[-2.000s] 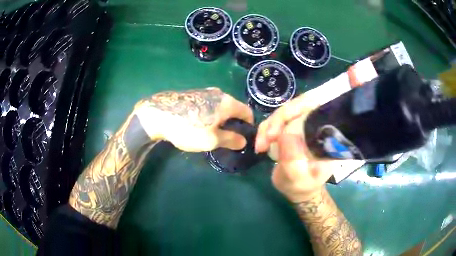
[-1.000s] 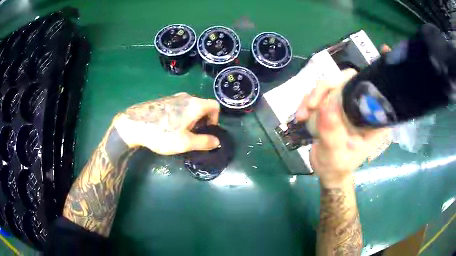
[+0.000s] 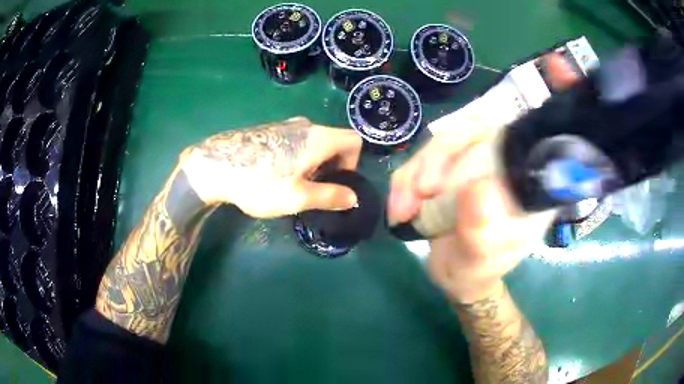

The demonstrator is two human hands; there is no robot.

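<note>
My left hand [image 3: 277, 169] is curled round a plain dark round unit [image 3: 346, 211] on the green bench, thumb on its top; its lower rim shows shiny. My right hand [image 3: 465, 206] grips the pale handle of the electric screwdriver [image 3: 592, 142], a thick black body with a blue-and-white sticker. The tool is blurred, tilted, and its dark tip end is close to the right side of the unit. Whether the tip touches the unit, and whether it bears a screw, I cannot tell.
Several black cylindrical units with pale-ringed faces [image 3: 384, 109] stand beyond my hands. The white screw feeder [image 3: 487, 99] is partly hidden behind my right hand. Glossy black blister trays [image 3: 56, 180] are at the left. A clear plastic bag [image 3: 645, 202] lies at the right on the green bench [image 3: 300, 322].
Since one second ago, my right hand and the screwdriver have moved from over the feeder leftward to beside the dark unit. My left hand stays on the unit. The camera view has shifted slightly.
</note>
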